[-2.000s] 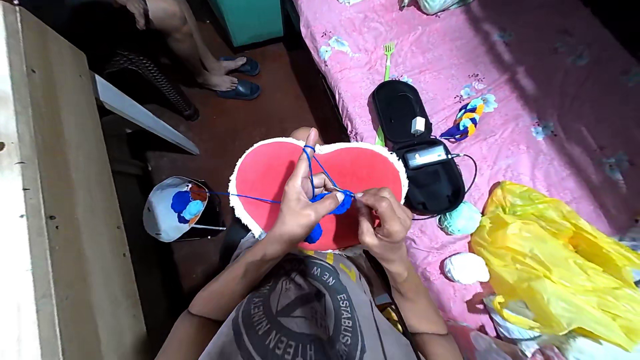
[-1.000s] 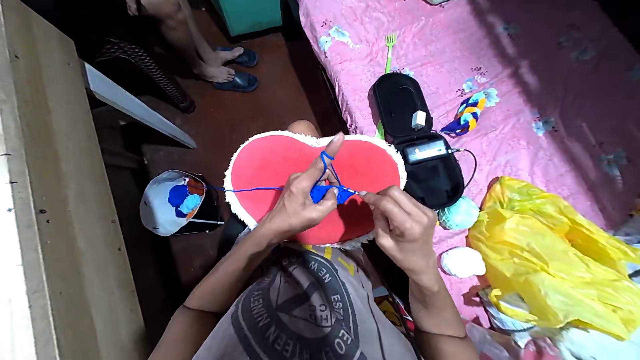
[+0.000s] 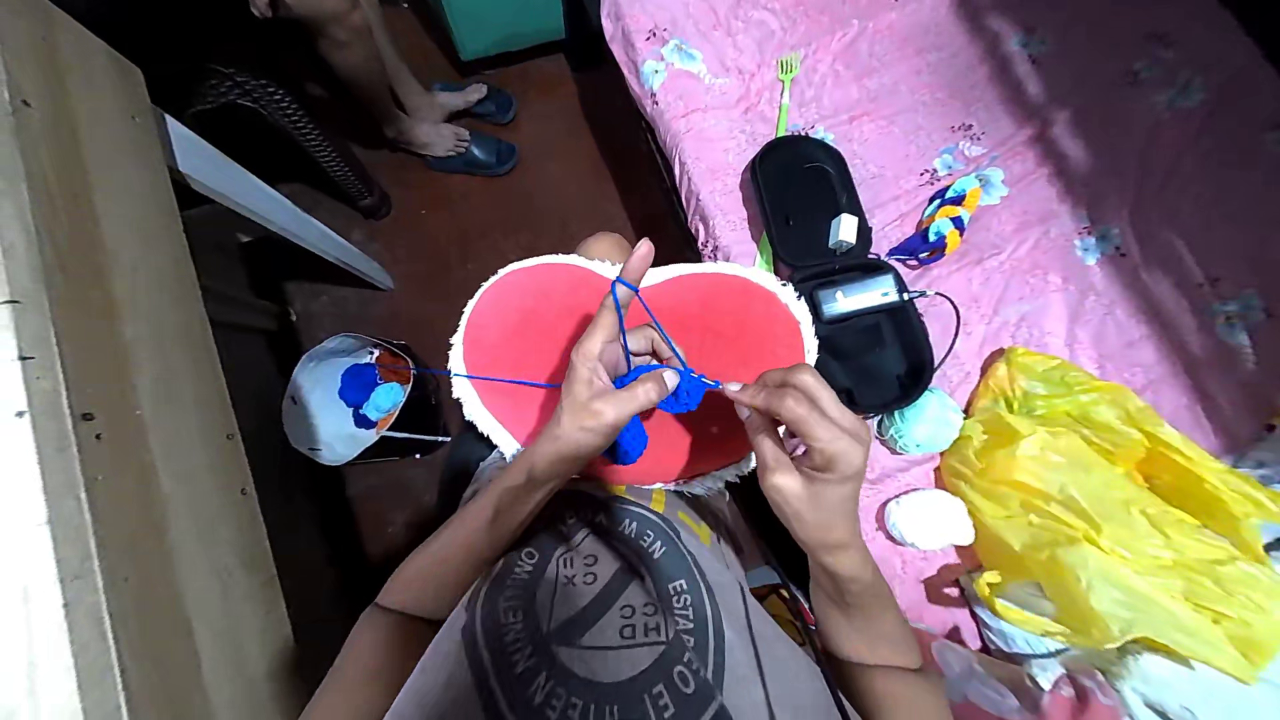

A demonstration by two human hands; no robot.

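Above a red heart-shaped cushion (image 3: 540, 310) with a fluffy white edge, my left hand (image 3: 605, 385) pinches a piece of blue crochet work (image 3: 683, 392). Blue yarn (image 3: 500, 380) loops round its raised index finger and runs left to a white bag-like container (image 3: 318, 400) holding blue, light blue and orange yarn. My right hand (image 3: 805, 430) grips a thin crochet hook (image 3: 712, 384), whose front part lies at the top edge of the blue work with loops on it. The hook's tip is hidden.
On the pink floral bedding lie an open black case (image 3: 810, 200) with a cabled device, a braided yarn piece (image 3: 940, 222), a green plastic fork (image 3: 786, 90), mint yarn (image 3: 925, 422), white yarn (image 3: 930, 519) and a yellow plastic bag (image 3: 1090, 510). Another person's feet (image 3: 435, 130) are at upper left, near a wooden panel (image 3: 120, 350).
The left index finger, bent two seconds ago, now points up with the yarn spread from it. Both hands stay at the blue work over the cushion.
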